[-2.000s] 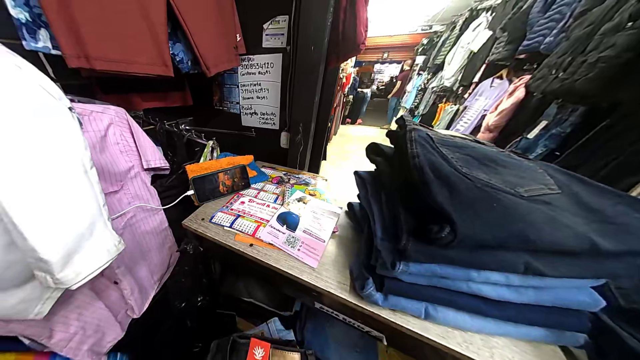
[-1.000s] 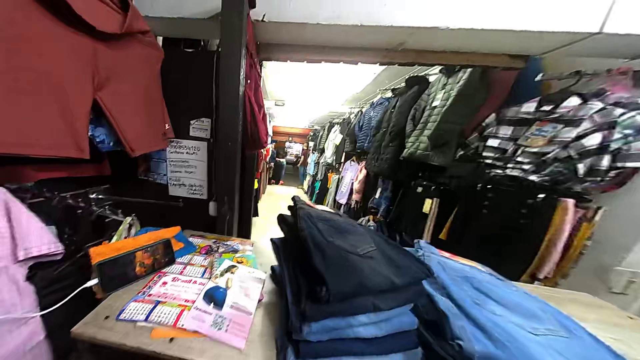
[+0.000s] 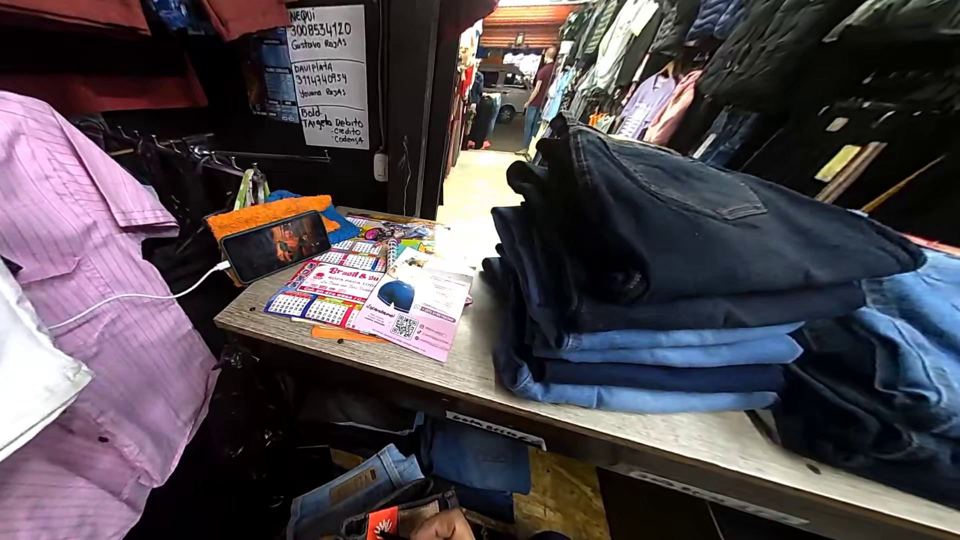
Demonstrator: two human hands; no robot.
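At the bottom edge, my right hand [image 3: 444, 525] shows only in part, its fingers closed on dark jeans [image 3: 397, 517] with a red tag. A small sliver of skin left of that tag may be my left hand; its state is hidden. Just above and behind these jeans lie light blue folded jeans [image 3: 352, 484] with a waistband patch. On the wooden counter [image 3: 480, 375] stands a stack of folded jeans, with dark ones [image 3: 675, 217] on top and lighter blue ones [image 3: 675, 349] lower down. Loose blue jeans [image 3: 915, 337] lie beside the stack.
A phone [image 3: 276, 246] on a white cable leans against an orange cloth [image 3: 270, 214]. Calendars [image 3: 322, 300] and a pink leaflet [image 3: 420, 307] lie nearby. A pink striped shirt [image 3: 105, 300] hangs left. Folded jeans [image 3: 476, 457] sit below the counter. A person [image 3: 540, 94] stands far back.
The view has swung back left and down from the jackets. Part of my right hand now shows on the red-tagged jeans at the bottom; no hand showed in the earlier frames.
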